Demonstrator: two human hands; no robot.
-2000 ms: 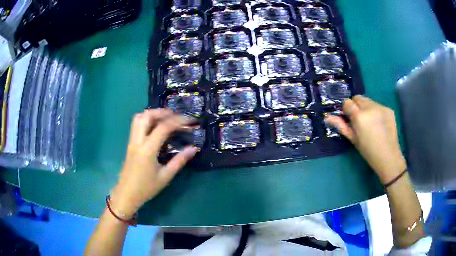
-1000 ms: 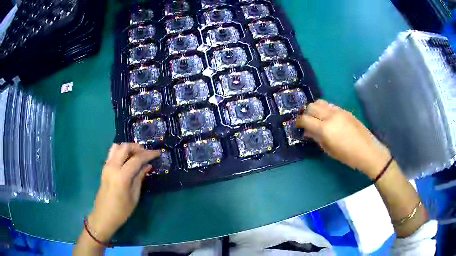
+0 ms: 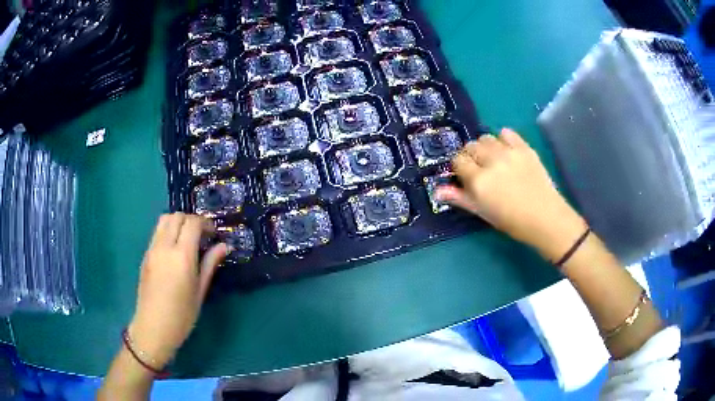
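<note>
A large black tray point(image 3: 313, 262) lies flat on the green mat, its pockets filled with silvery-black circuit-board modules point(image 3: 300, 226) with dark round centres. My left hand point(image 3: 174, 262) is at the tray's near left corner, thumb and fingers around the edge of the module point(image 3: 237, 240) in the corner pocket. My right hand point(image 3: 502, 188) is at the near right corner, its fingers partly covering the module point(image 3: 439, 193) there. Both hands have thumb and fingers slightly apart at the modules. I cannot tell if either grips its module or a small part.
Clear trays point(image 3: 627, 149) stand in a tall stack at right. Stacked black trays point(image 3: 67, 63) are at the far left, with translucent sheets point(image 3: 38, 227) fanned nearer me. A small white label point(image 3: 96, 137) lies on the green mat point(image 3: 117, 188).
The view has shifted, so the tray appears further left than at first. Both hands remain at the near corner pockets, with small changes in finger pose; the right thumb now shows more.
</note>
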